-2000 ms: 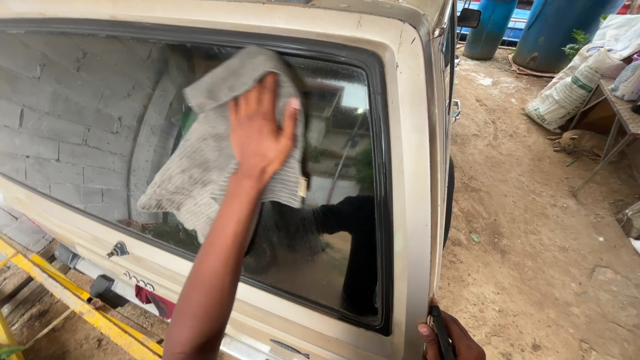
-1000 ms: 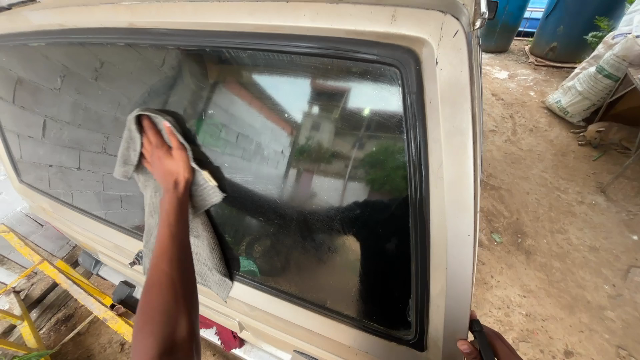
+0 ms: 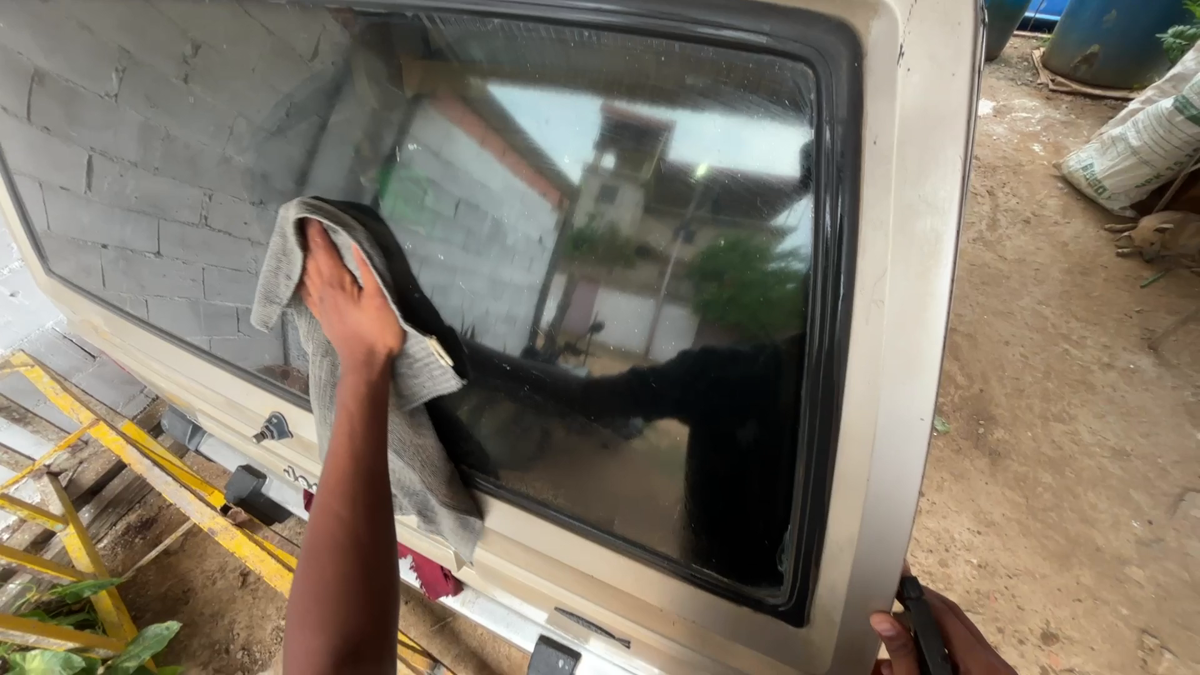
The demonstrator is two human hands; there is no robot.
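My left hand [image 3: 349,295] presses a grey ribbed cloth [image 3: 427,469] against the dark rear window glass [image 3: 619,309] of a beige vehicle, left of the middle of the pane. The cloth is folded over around the fingers and hangs down past the window's lower edge onto the tailgate [image 3: 750,647]. A black rubber seal [image 3: 839,281] frames the glass, which reflects a block wall, buildings and a dark figure with an arm out. At the lower right, my right hand [image 3: 937,633] holds a black object [image 3: 923,623], partly out of frame, beside the vehicle's corner.
A yellow metal frame [image 3: 159,469] stands at the lower left, by leafy plants [image 3: 84,647]. The bumper [image 3: 497,619] runs below the tailgate. On the right are dirt ground [image 3: 1078,422], a white sack [image 3: 1134,150], a lying dog [image 3: 1162,234] and blue barrels [image 3: 1116,47].
Two seconds ago my left hand and the cloth were higher and nearer the middle of the glass; they have moved left and down. My right hand stays by the vehicle's corner with the black object.
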